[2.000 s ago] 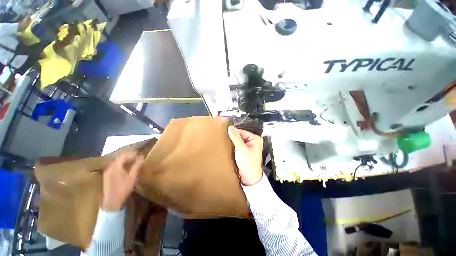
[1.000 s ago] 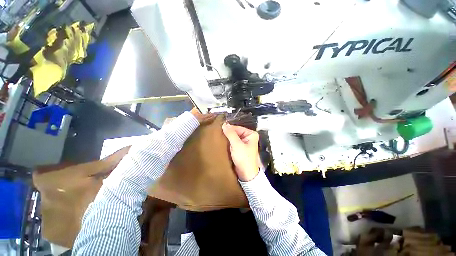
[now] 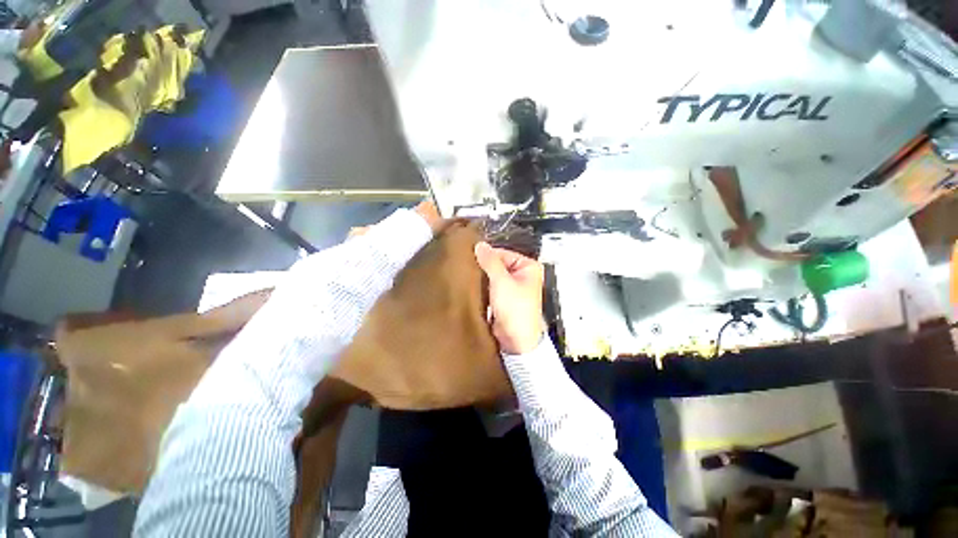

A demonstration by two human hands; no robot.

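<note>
The brown bag body (image 3: 425,342) hangs from the needle area (image 3: 523,173) of the white sewing machine (image 3: 620,105), its top edge under the presser foot. My right hand (image 3: 515,297) pinches its right edge just below the needle area, thumb and fingers together. My left arm reaches across the bag body; only a small part of my left hand (image 3: 429,213) shows at its upper left edge, the fingers hidden behind the sleeve and work.
More brown bag bodies (image 3: 116,405) lie on a low stand at the left. A metal-topped side table (image 3: 326,126) stands beyond. A tray (image 3: 756,410) at the lower right holds a dark tool (image 3: 748,460) and brown scraps. A green cap (image 3: 835,272) is at the machine base.
Since the oldest frame, my left hand has moved from the stack side up to the bag body's upper edge. My right hand keeps its pinch near the needle. The camera view has shifted slightly.
</note>
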